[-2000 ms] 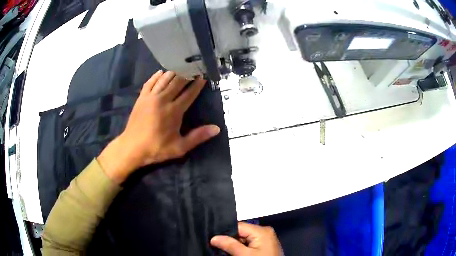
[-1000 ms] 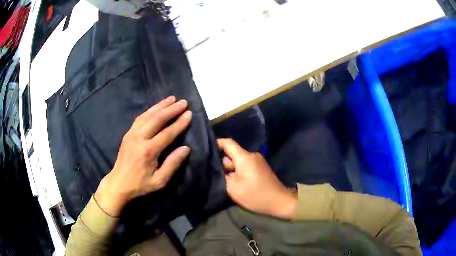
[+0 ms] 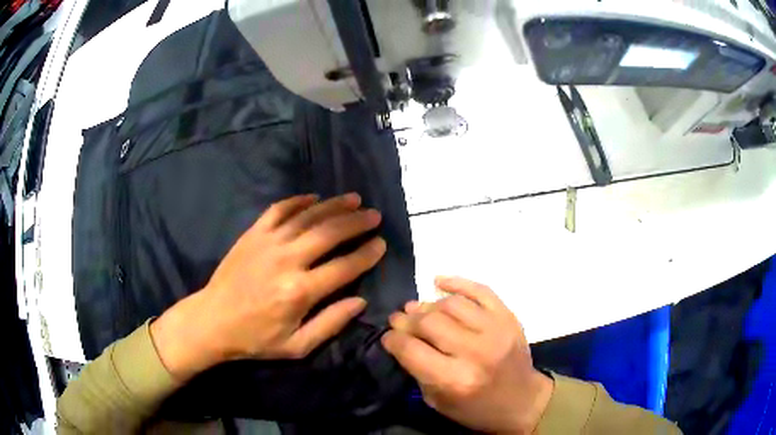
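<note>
A black fabric bag panel (image 3: 204, 204) lies on the white table, with a zippered strip along its left side. Its right edge runs up to the presser foot (image 3: 385, 119) under the white machine head (image 3: 289, 51). My left hand (image 3: 293, 280) lies on the panel, palm down with fingers spread, below the presser foot. My right hand (image 3: 468, 353) pinches the panel's right edge near the table's front, where the fabric is bunched. The fabric under both hands is hidden.
Dark thread snips (image 3: 585, 136) lie on the machine bed, right of the needle, below the control panel (image 3: 647, 55). A short tan strip (image 3: 571, 210) is on the table. A blue bin (image 3: 719, 340) stands below the table's right front edge. Dark material is at the far left.
The view has swung back up to the machine head. My right hand has moved up the panel's right edge, and the fabric there is bunched. My left hand still lies on the panel.
</note>
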